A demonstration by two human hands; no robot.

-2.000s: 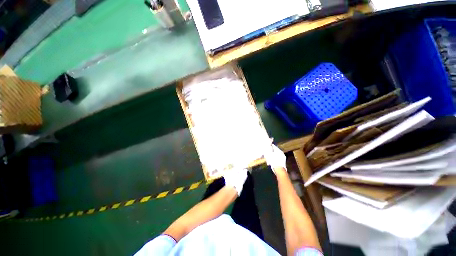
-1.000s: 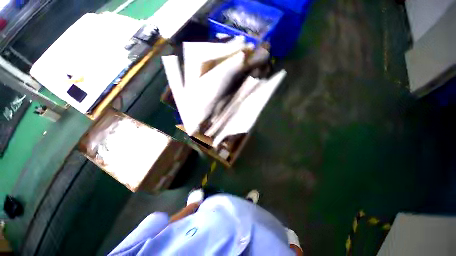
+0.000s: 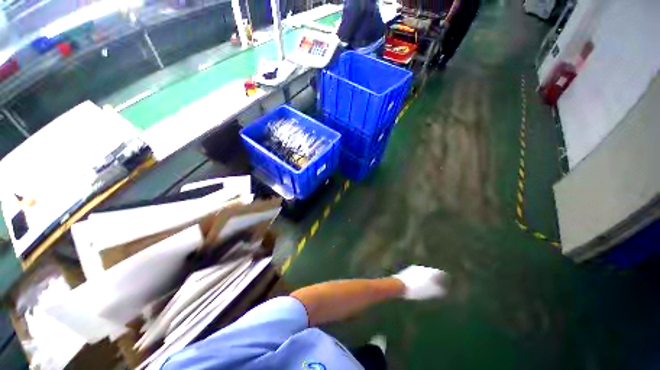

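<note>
My left hand point(image 3: 423, 282), in a white glove, is stretched out over the green floor. It is blurred; nothing shows in it, and its finger spread is unclear. My right hand is out of the picture. Nearest me at the lower left, white foam sheets and brown cardboard pieces point(image 3: 155, 267) stick up at angles from a carton. Clear-white plastic bags point(image 3: 54, 318) lie at the far left edge, partly covered by the sheets.
A blue tote point(image 3: 307, 173) holds bagged pieces. Stacked blue totes point(image 3: 365, 87) stand behind it. A white scale point(image 3: 315, 49) is by the green-topped bench point(image 3: 210, 69). People, partly seen, are at the top. Yellow-black tape point(image 3: 522, 159) marks the floor point(image 3: 434, 209). A pale panel point(image 3: 615, 188) stands right.
Both gloved hands were at the carton of bags, then away from it. The view has turned right and up towards the aisle. My left arm now reaches across to the right.
</note>
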